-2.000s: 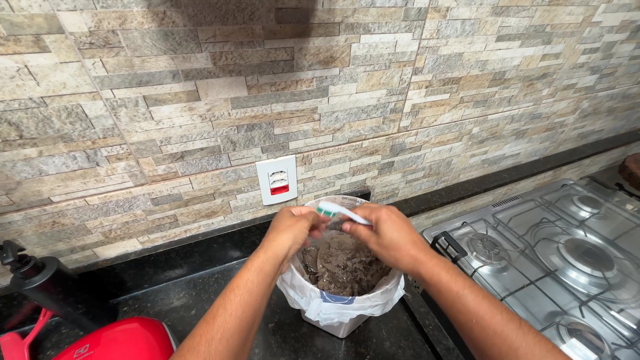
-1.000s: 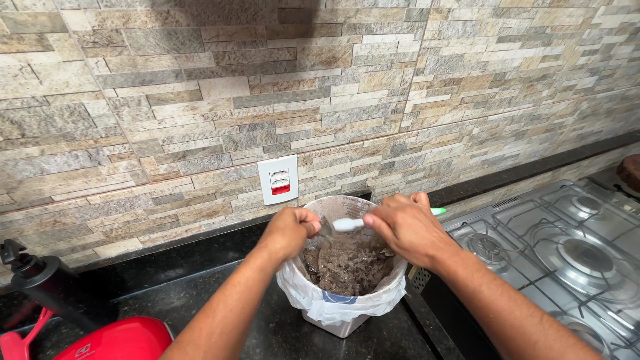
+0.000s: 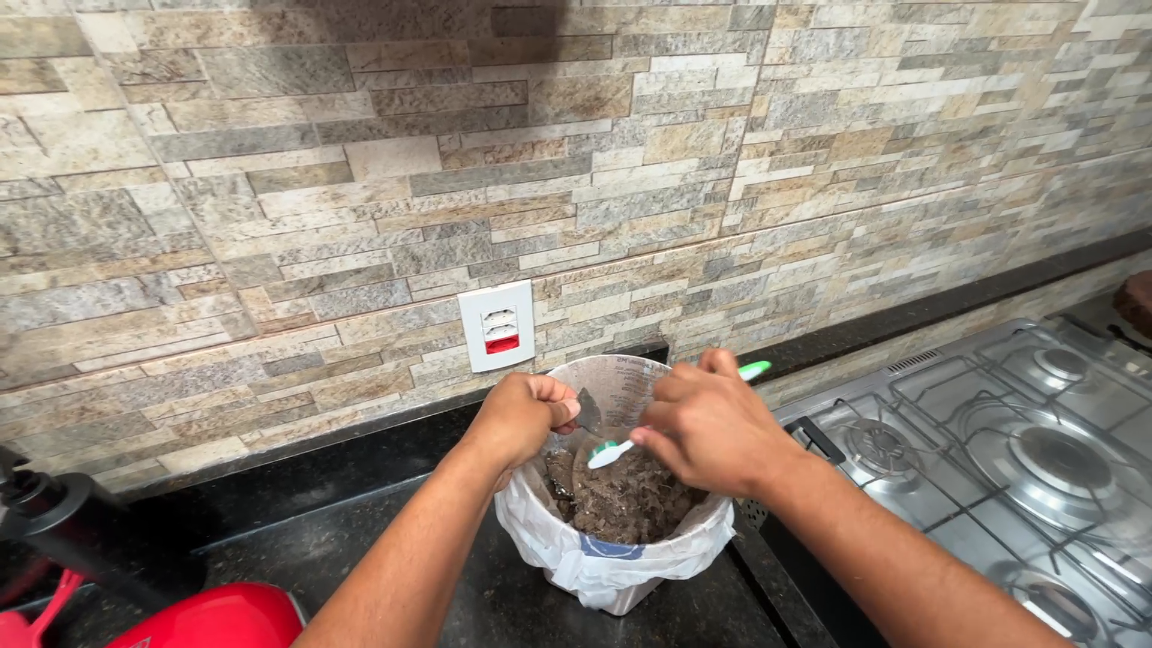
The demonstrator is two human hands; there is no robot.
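A plastic bucket lined with a white bag stands on the dark counter, holding brown crumbly material like soil or debris. Over its left rim, my left hand pinches a small thin dark grey piece between thumb and fingers. My right hand grips a white and green toothbrush above the bucket's right side. The brush head points left and down, just below the grey piece; the green handle end sticks out behind the hand. Whether the bristles touch anything cannot be told.
A gas stove with wire grates adjoins the counter at the right. A wall socket is behind the bucket. At the lower left are a black pump bottle and a shiny red object. A dark stone ledge runs along the tiled wall.
The brush head has tilted downward and moved lower over the bucket since one second ago. Two seconds ago both hands were closer together, with the brush head raised between them.
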